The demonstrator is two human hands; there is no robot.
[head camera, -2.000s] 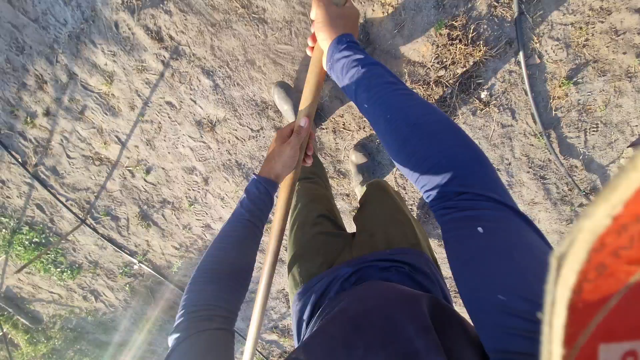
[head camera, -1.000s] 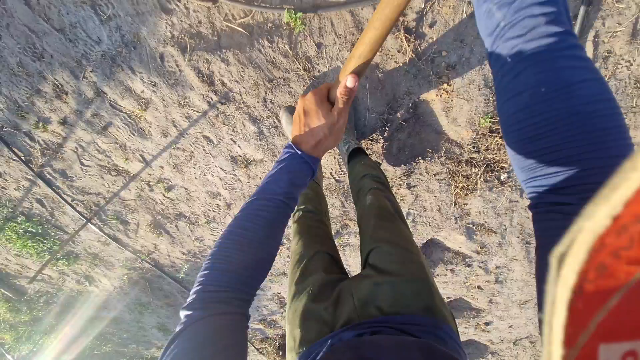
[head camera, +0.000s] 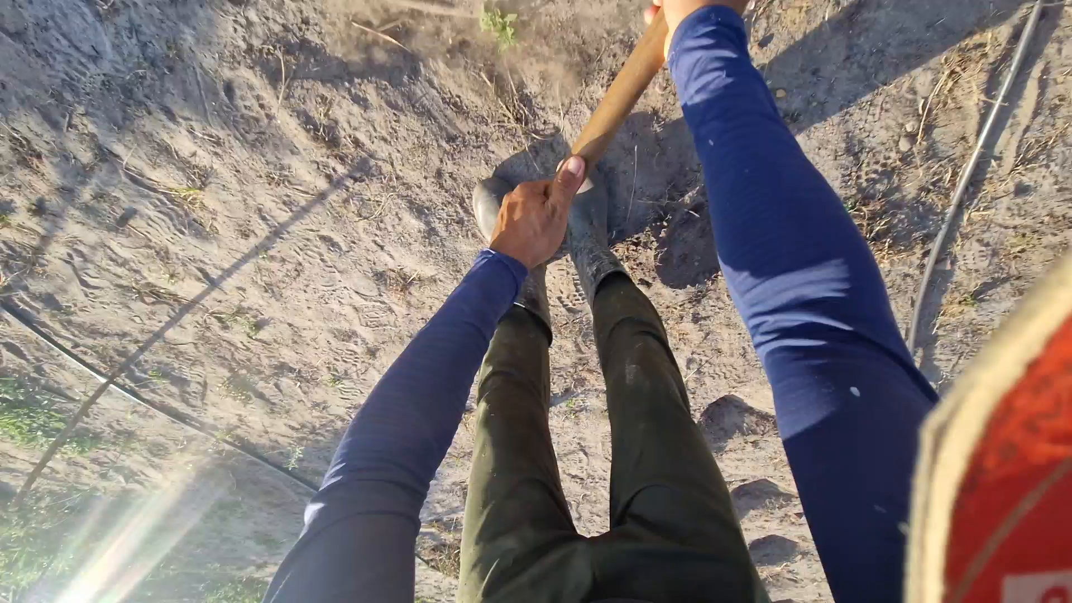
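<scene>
A wooden tool handle [head camera: 624,94] slants from between my boots up to the top edge, where the view cuts it off; the tool's head is not visible. My left hand [head camera: 536,213] is closed around its lower end, thumb along the wood. Farther up the handle, at the top edge, my right hand [head camera: 699,10] grips it and is partly cut off. Below my left hand are my rubber boots [head camera: 590,222], standing on dry sandy soil.
A thin black hose [head camera: 159,406] crosses the ground at the lower left. Another hose [head camera: 963,184] runs along the right side. Small green weeds [head camera: 500,25] grow near the top, and a dark hollow [head camera: 688,247] lies right of my boots. A blurred red object [head camera: 1013,469] fills the lower right corner.
The handle's rear end, long below my left hand two seconds ago, now ends at that hand. My right hand, out of view one second ago, is back at the top edge.
</scene>
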